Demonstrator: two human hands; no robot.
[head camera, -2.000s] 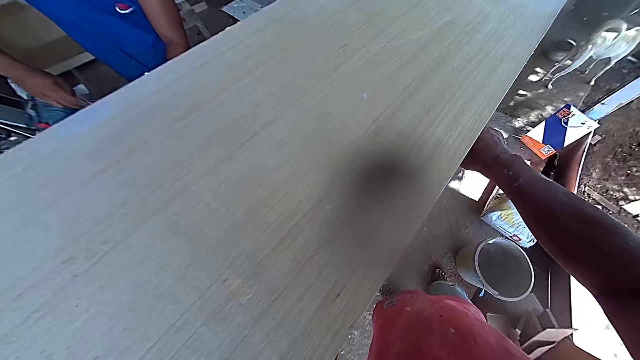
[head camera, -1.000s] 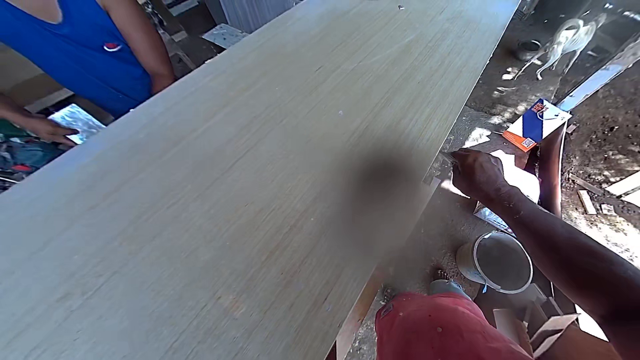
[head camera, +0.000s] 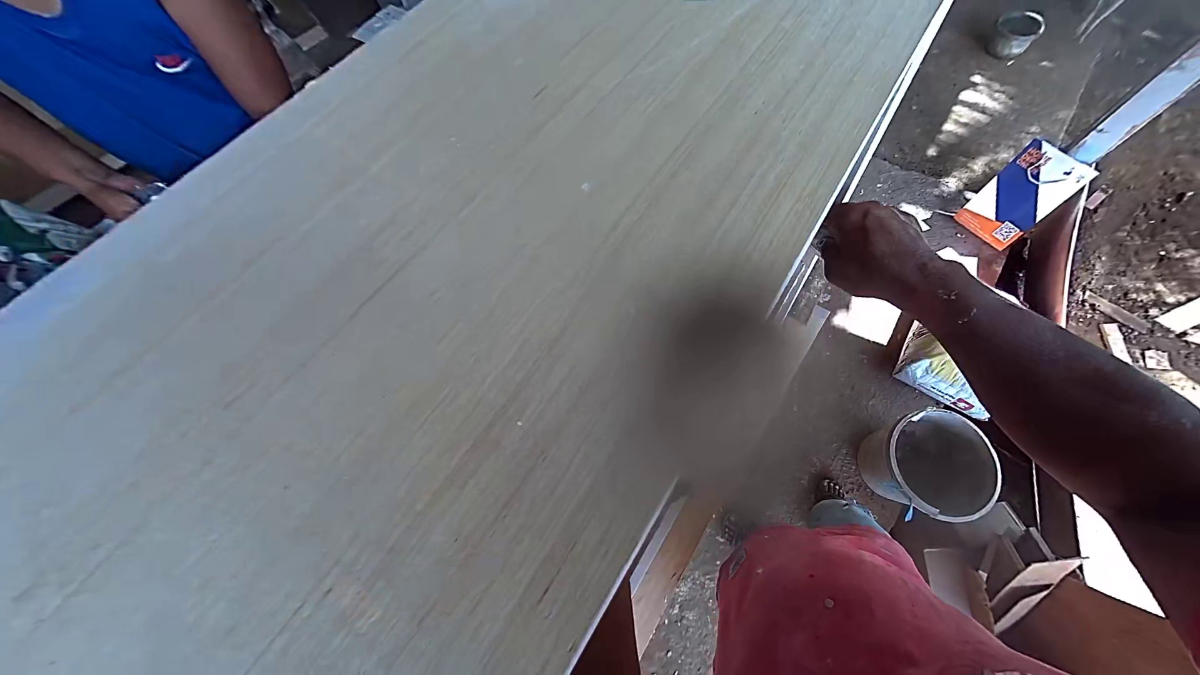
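Note:
A large pale wooden panel (head camera: 394, 309) with fine grain lies across most of the view. My right hand (head camera: 877, 248) is at its right edge, with fingers curled against the edge. Whether it holds something small there is hidden. White strips (head camera: 802, 277) run along the panel's edge just below the hand. A dark blurred spot in the view covers part of the panel and its edge. My left hand is not in view.
Another person in a blue top (head camera: 122, 75) stands beyond the left edge, a hand (head camera: 108, 192) near it. At right are a white bucket (head camera: 942, 464), a printed box (head camera: 1027, 192), a plastic bag (head camera: 937, 375), a small pail (head camera: 1015, 36) and cardboard (head camera: 1031, 586).
My right hand has moved up along the panel's edge since one second ago. The flat, shiny piece in the other person's hand a second ago no longer shows the same way.

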